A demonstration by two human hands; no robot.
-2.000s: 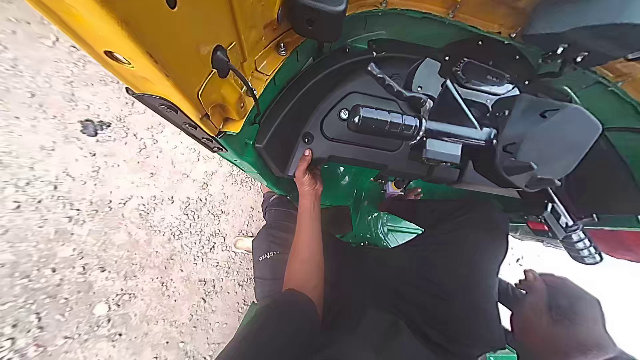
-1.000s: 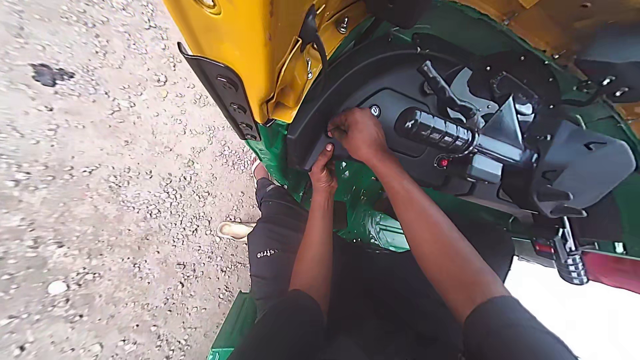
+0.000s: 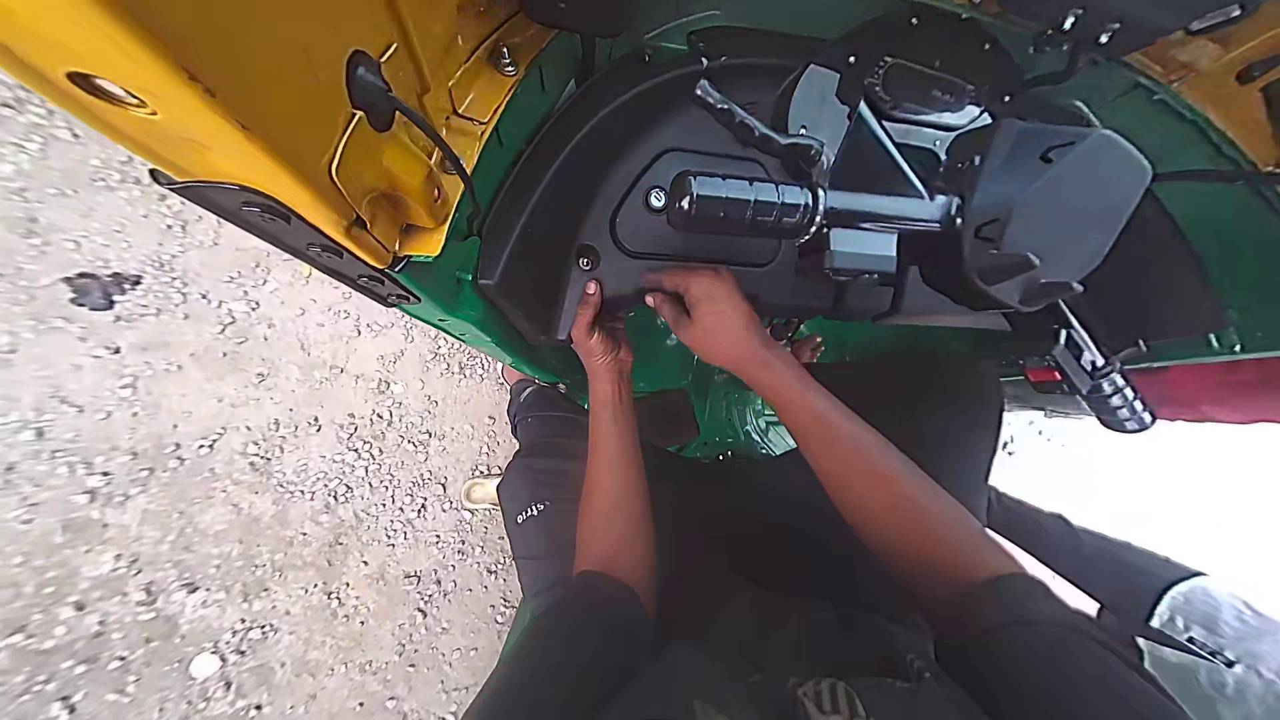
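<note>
My left hand [image 3: 602, 338] grips the lower edge of a black plastic dashboard panel [image 3: 560, 210], its thumb on the face just below a small round fastener [image 3: 588, 257]. Beside it my right hand [image 3: 705, 310] is at the panel's lower edge, thumb and fingers bent toward each other; whether something small is between them cannot be told. Above the hands lie a lidded compartment with a round key lock [image 3: 656, 199] and a black ribbed handlebar grip [image 3: 742, 204] with a lever [image 3: 750, 125].
A yellow body frame [image 3: 250, 130] with a black cable stands at the upper left. The handlebar's black housing [image 3: 1050, 215] and its other grip [image 3: 1120, 398] are to the right. Gravel ground [image 3: 300, 450] lies at the left, green floor metal [image 3: 740, 400] below the panel. Part of another person's clothing shows at the lower right.
My right hand, low at the right two seconds ago, came to the panel by the fastener, and now is a little right of it. My left hand has stayed on the panel's edge.
</note>
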